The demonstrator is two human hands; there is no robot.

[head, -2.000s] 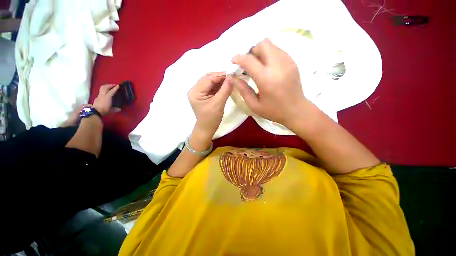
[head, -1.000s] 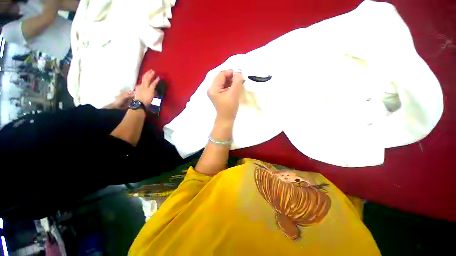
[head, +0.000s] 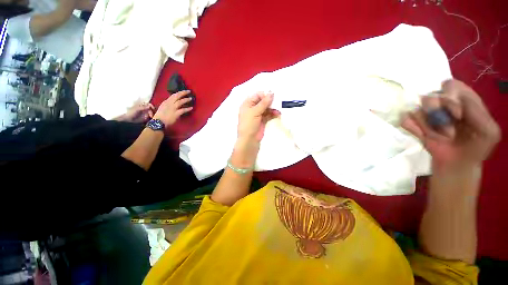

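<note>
The white garment lies spread on the red cloth in front of me. My left hand is at its near left part, thumb and fingers pinching a small white fold of its edge. A small dark strip, possibly a label, lies flat on the garment just right of those fingertips. My right hand is raised over the garment's right end, blurred, its fingers curled round a small dark object that I cannot identify. No needle or fastener can be made out.
Thin pale thread trails on the red cloth at the far right. An off-white garment pile lies at the left. A neighbouring person's hand with a wristwatch rests near a black object.
My right hand left the garment edge, was out of view, and is now back at the right with a dark object. My left hand keeps its pinch. The neighbour's hand has moved slightly.
</note>
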